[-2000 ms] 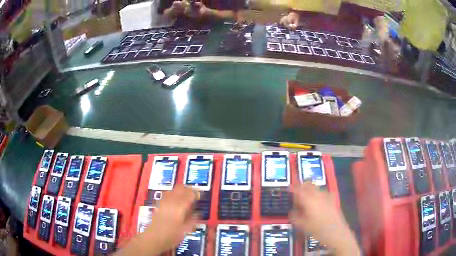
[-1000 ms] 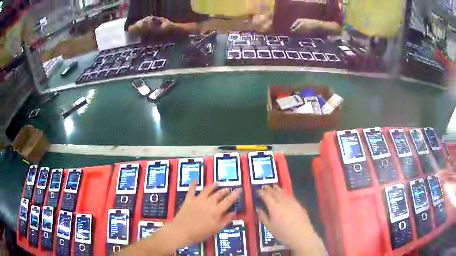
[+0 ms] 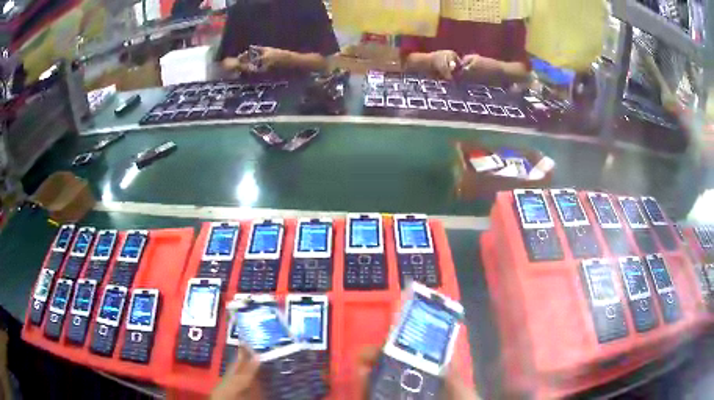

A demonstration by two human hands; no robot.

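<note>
My left hand (image 3: 237, 380), cut off by the bottom edge, holds a mobile phone (image 3: 270, 332) tilted above the lower row of the middle red tray (image 3: 362, 316). Its screen is lit blue-white. My right hand (image 3: 456, 384), mostly hidden and cut off, holds another phone (image 3: 421, 336), tilted, its blue screen showing a text list. Several lit phones stand in the tray's upper row, such as one at its middle (image 3: 311, 251). More lie in the lower row, one with a pale screen (image 3: 199, 320).
A left red tray (image 3: 170, 258) and stacked red trays at right (image 3: 513, 312) hold lit phones. Beyond the pale strip (image 3: 313, 211) are loose phones (image 3: 301, 139) and a box of small items (image 3: 470, 183). A small cardboard box (image 3: 66, 195) is at left. Two people work opposite.
My hands have moved from the keypads in the upper row to the lower row. Each has taken hold of a phone and raised it. The view has shifted.
</note>
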